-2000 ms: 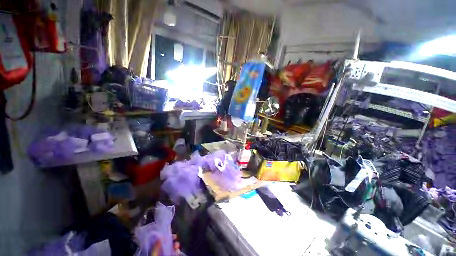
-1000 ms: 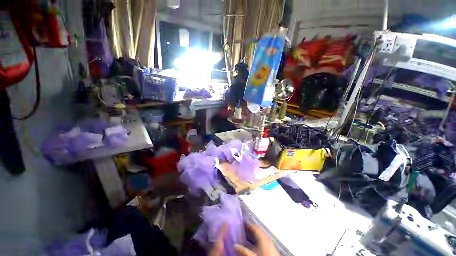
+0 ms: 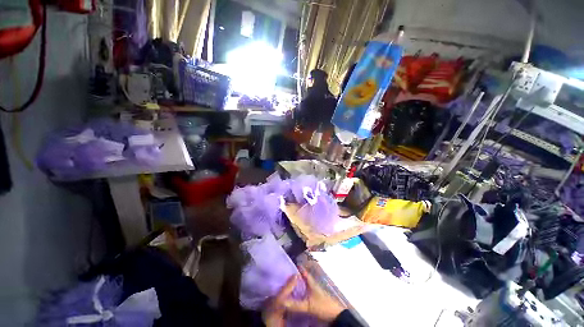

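Observation:
A sheer pale-purple tulle piece (image 3: pixel 264 269) is held at the bottom centre, beside the front left edge of the white table (image 3: pixel 390 274). My left hand (image 3: pixel 276 309) grips its lower part and is cut off by the bottom edge. My right hand (image 3: pixel 317 301), with a dark sleeve, has its fingers on the tulle's right side. The two hands are close together, and fingertips are partly hidden in the fabric. A tulle heap (image 3: pixel 256 207) with narrow white loops lies just beyond, partly on tan cardboard (image 3: pixel 307 235).
The sewing machine (image 3: pixel 512 308) is at the lower right. A flat black rectangle (image 3: pixel 383 250), yellow box (image 3: pixel 396 212), squeeze bottle (image 3: pixel 344 190) and dark fabric bundles (image 3: pixel 470 223) stand or lie behind. More tulle lies on a left table (image 3: pixel 174 150) and at the lower left (image 3: pixel 96 303). A person in dark clothes (image 3: pixel 316 105) is far back.
The view has shifted. The tulle and my hands have come up into the picture from the bottom edge. Both hands now close more tightly around the piece's lower part.

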